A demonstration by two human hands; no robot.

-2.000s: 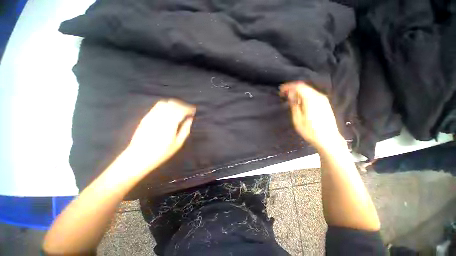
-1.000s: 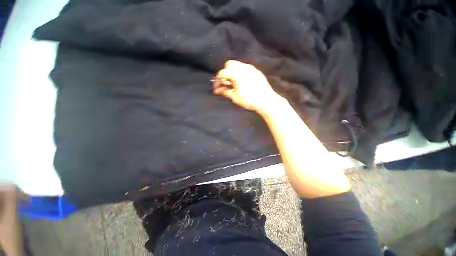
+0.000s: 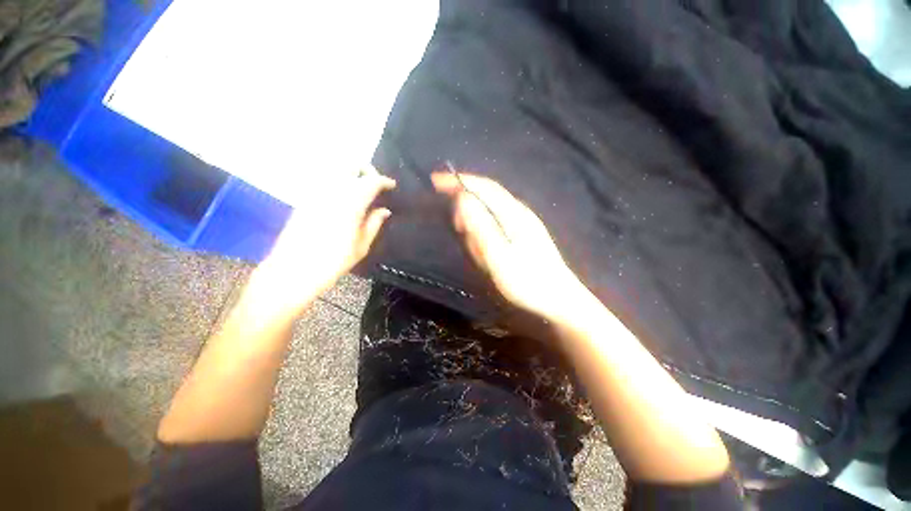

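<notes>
A black garment (image 3: 599, 200), speckled with lint, lies spread over the white table (image 3: 270, 80). Whitish dashed stitching runs along its near edge. My left hand (image 3: 335, 225) is at the garment's left edge, thumb and fingers apart, with nothing visible in it. My right hand (image 3: 509, 240) is over the garment, a little right of my left hand. A thin dark tool, which looks like thread snips (image 3: 479, 200), lies along its fingers, mostly hidden by the hand.
A blue plastic crate (image 3: 140, 185) is below the table's left edge. Brownish cloth (image 3: 45, 50) is at the top left. A brown blurred object (image 3: 60, 454) is at the bottom left. Pale thread clippings (image 3: 459, 369) cling to my dark apron. The floor is speckled.
The view has turned left, so the garment shows further right and more of the blue crate shows. My left hand has come back into view beside my right hand.
</notes>
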